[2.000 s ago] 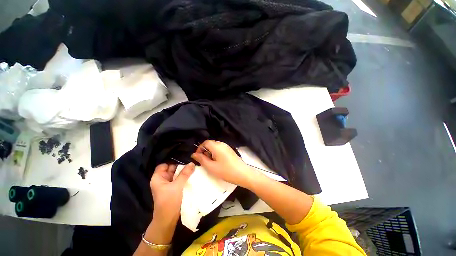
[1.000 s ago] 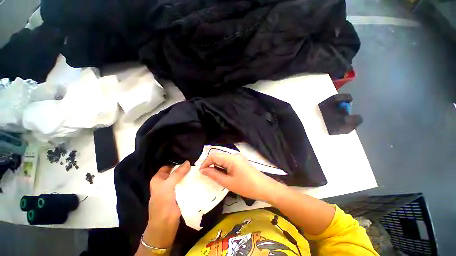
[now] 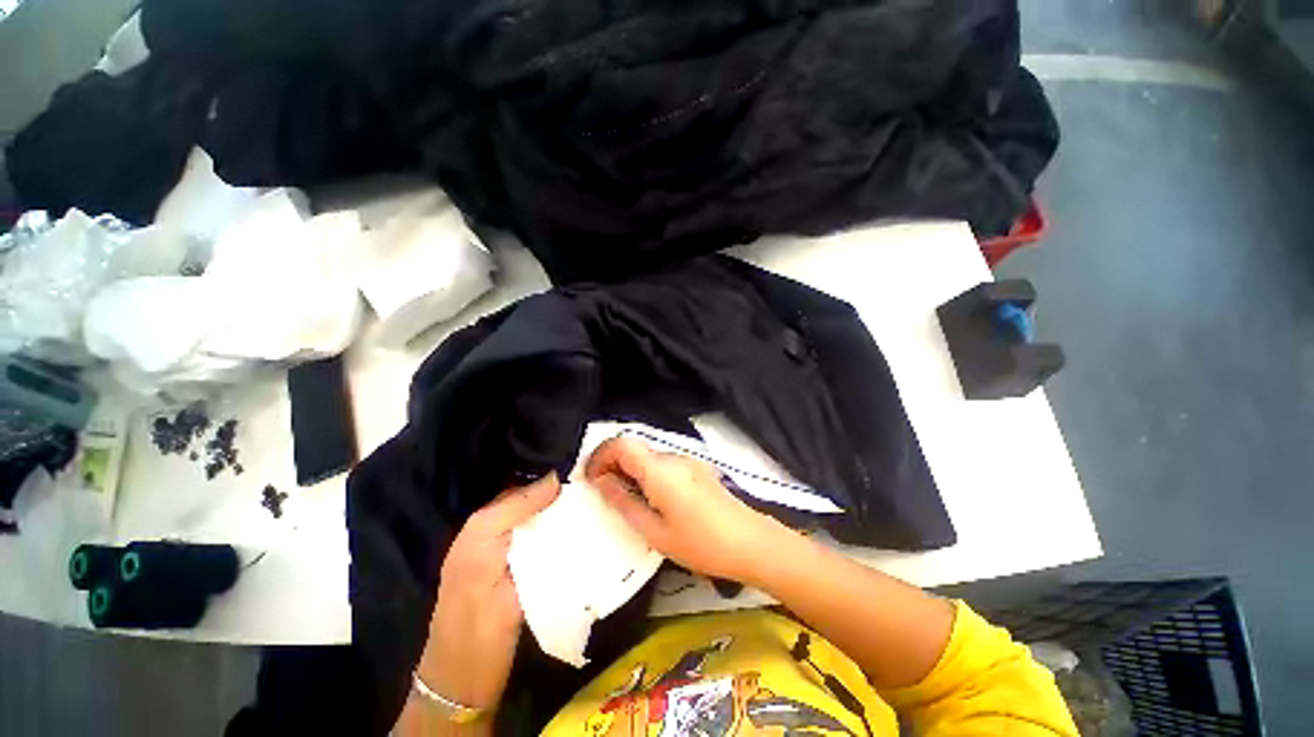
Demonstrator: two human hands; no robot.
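Observation:
A white pad [image 3: 577,554] with dark dashed stitches, possibly a shoulder pad, lies over the black garment [image 3: 504,374] near the table's front edge. My left hand [image 3: 497,562] grips the pad's left edge between thumb and fingers. My right hand [image 3: 670,497] has its fingertips pinched together on the pad's upper part, beside a dark stitched line. Whether it holds a needle is hidden. More white material with a dark line extends to the right, beyond my right hand.
A large black garment heap [image 3: 649,115] covers the back. White bundles [image 3: 231,288], a phone [image 3: 320,421], small dark bits [image 3: 202,439] and black thread cones [image 3: 159,582] are at left. A notched dark block [image 3: 994,341] sits at the right edge. A black crate [image 3: 1174,655] stands at lower right.
My right hand has moved down from the dark cloth onto the pad, and the pad's upper part with its dark line now shows. My left hand still grips the pad. The view has shifted slightly.

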